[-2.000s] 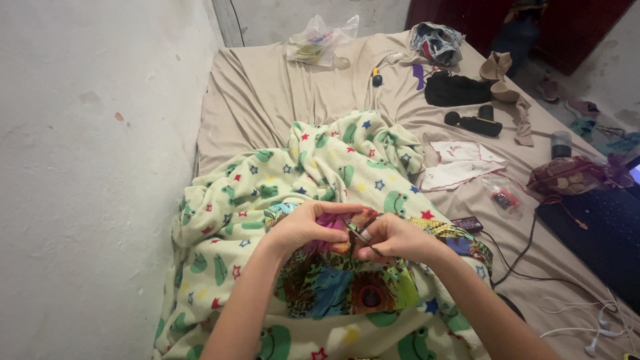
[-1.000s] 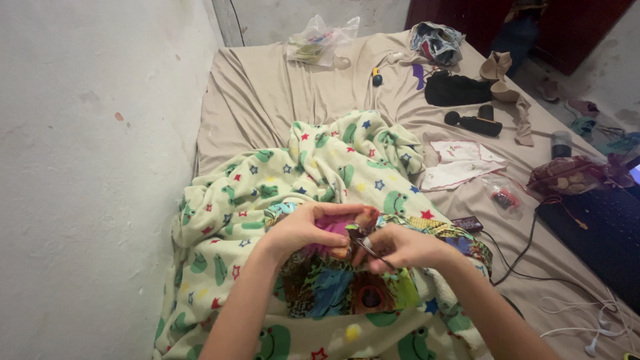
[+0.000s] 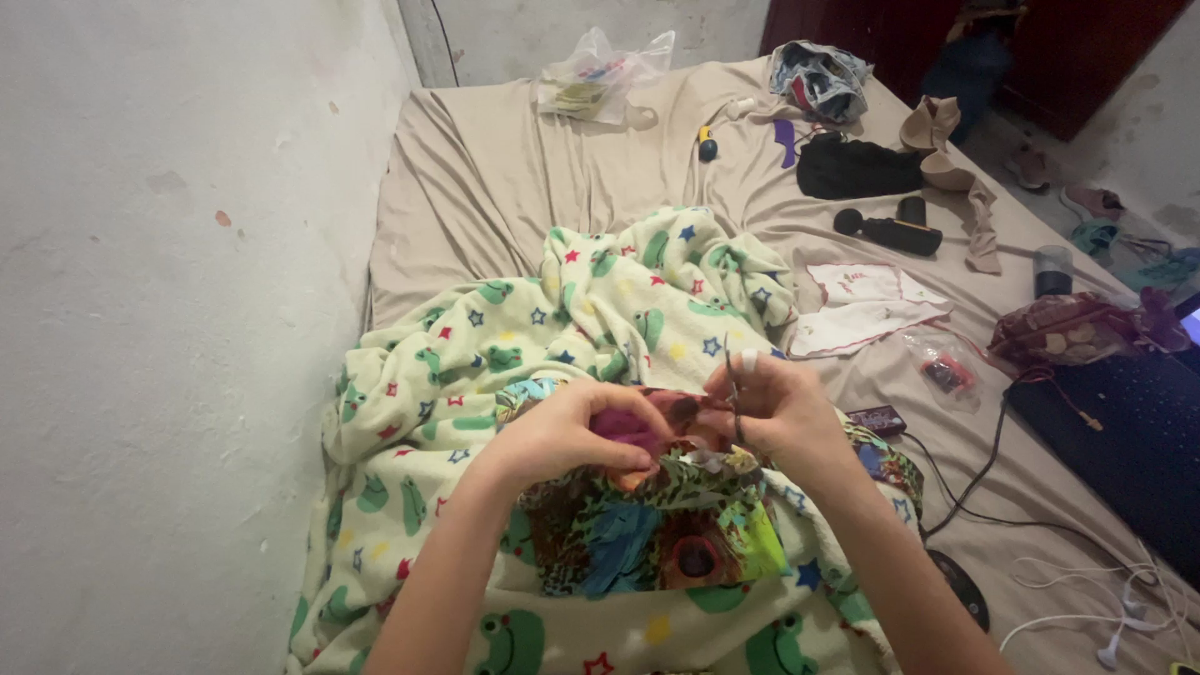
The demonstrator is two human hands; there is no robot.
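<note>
A colourful printed fabric lies over my lap on a pale green fleece blanket with frogs and stars. My left hand pinches the fabric's upper part between thumb and fingers, beside a magenta patch. My right hand has a white wrap on one finger and holds a slim dark metal tool, seemingly small scissors, pointing up. The right fingertips are at the fabric's right part; whether they also grip it is unclear.
A white wall runs along the left. On the beige bedsheet are a plastic bag, a purple comb, a black massage gun, white embroidered cloths, black cable and white earphones.
My right hand has moved right, away from my left hand, and the metal tool in it now points up. My left hand stays at the fabric.
</note>
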